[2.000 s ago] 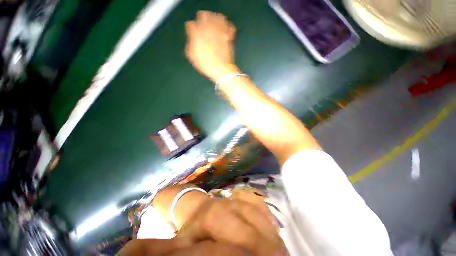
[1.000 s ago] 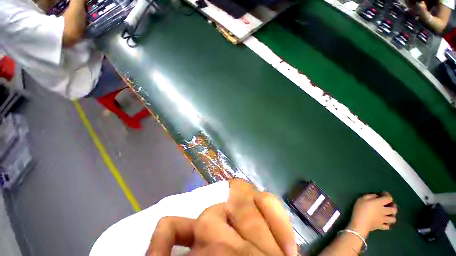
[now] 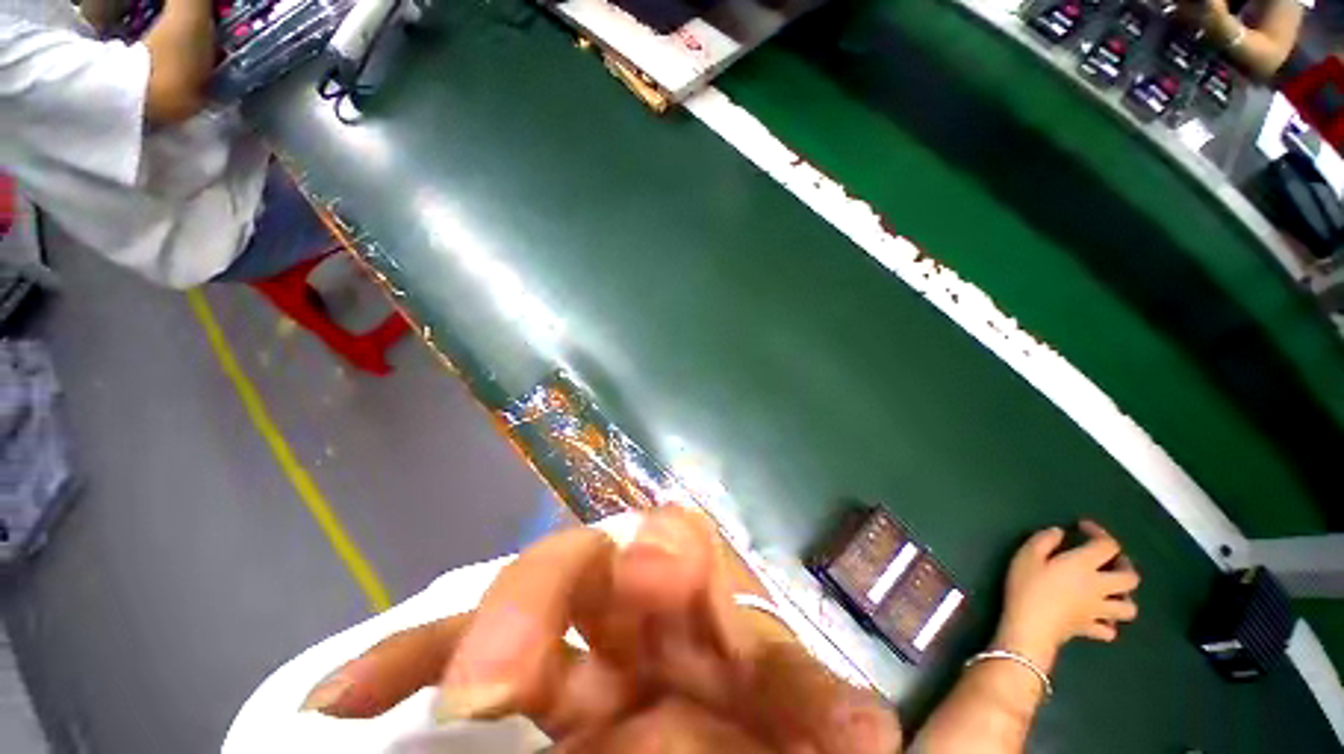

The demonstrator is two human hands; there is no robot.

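Flat dark-brown batteries with white stripes lie side by side near the bench's front edge, at the lower right of the head view. My right hand, with a thin bracelet at the wrist, rests on the green bench to the right of them, fingers bent and apart, with nothing visible in it. My left hand is large and blurred close to the camera at the bottom, fingers apart, no object visible in it. It hides part of the bench edge.
The green bench has worn tape on its front edge and a white strip. A black ribbed block stands right of my right hand. A person in a white sleeve works at upper left by a red stool. Phones lie at upper right.
The view has swung from the fan side to along the bench, then shifted slightly. My left hand's fingers have spread more. My right hand stays on the bench beyond the batteries.
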